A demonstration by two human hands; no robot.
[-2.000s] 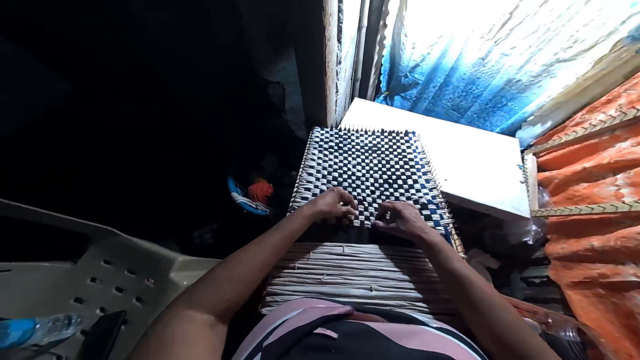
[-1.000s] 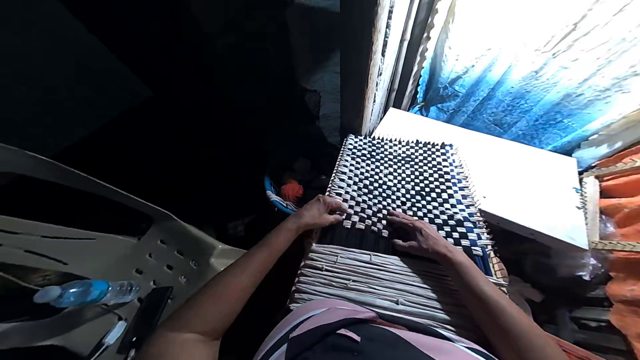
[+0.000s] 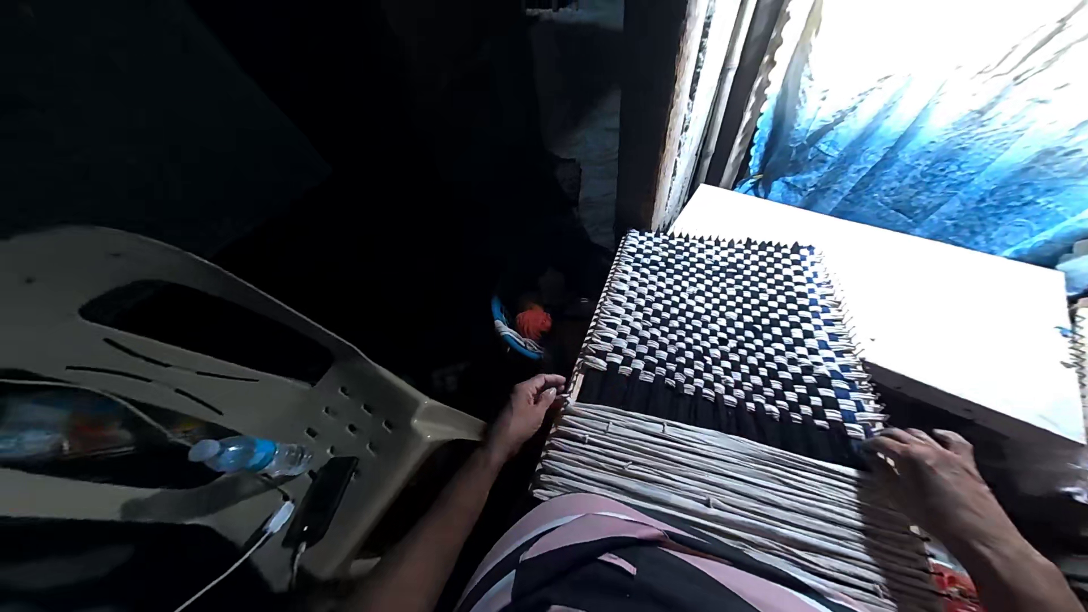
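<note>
A rectangular frame strung with fabric strips lies across my lap. Its far part is a black and white checkered weave (image 3: 722, 323); nearer me, a band of black strips (image 3: 714, 408) shows, then rows of loose white strips (image 3: 697, 467). At the frame's left edge is my left hand (image 3: 527, 412), fingers curled by the rim beside the black band; whether it pinches a strip is too small to tell. My right hand (image 3: 926, 467) rests at the right edge, near the black band's end, its fingertips partly hidden.
A white board (image 3: 935, 297) lies beyond the weave. On the left stands a plastic chair (image 3: 382, 425) bearing a water bottle (image 3: 255, 456), a dark phone (image 3: 323, 501) and a white cable (image 3: 279, 517). A blue-rimmed container (image 3: 510, 333) with a red bundle (image 3: 534, 322) sits in the dark.
Both hands have moved apart, from the middle of the weave out to the frame's left and right edges. The view has turned left.
</note>
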